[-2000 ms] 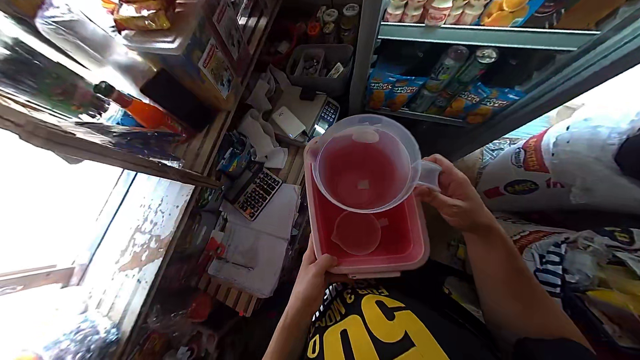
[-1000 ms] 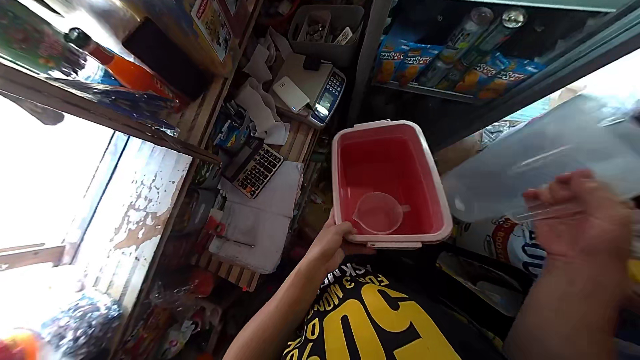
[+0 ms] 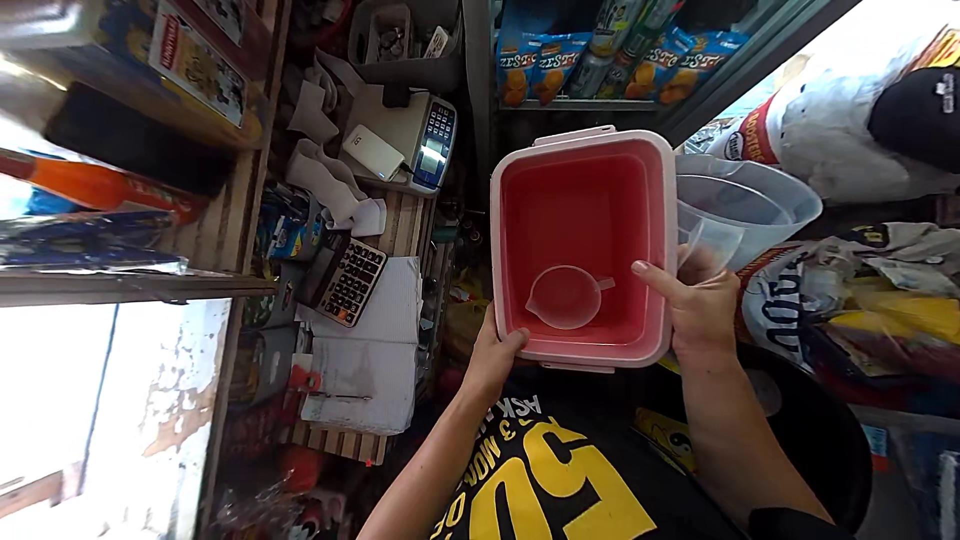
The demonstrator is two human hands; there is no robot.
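A red plastic tub with a pale pink rim (image 3: 581,195) is held in front of my body, its open top facing me. My left hand (image 3: 491,360) grips the rim at the lower left corner. My right hand (image 3: 697,307) has its thumb over the right rim, and its fingers hold the handle of a large clear plastic measuring jug (image 3: 757,199) that sits outside the tub, against its right side. Inside the tub, near the bottom, lies a small translucent measuring cup (image 3: 566,298) with a spout and a short handle.
Left, a slatted wooden counter bears a digital scale (image 3: 405,135) with a white power bank (image 3: 373,152), a calculator (image 3: 349,279), and an open notebook (image 3: 364,375) with a pen. Drink pouches (image 3: 559,64) and cans stand in a cooler ahead. Filled sacks (image 3: 795,142) are at the right.
The jug was above the tub, then off to the right; now it is against the tub's right side. My right hand has come back to the tub's rim. My left hand keeps its hold.
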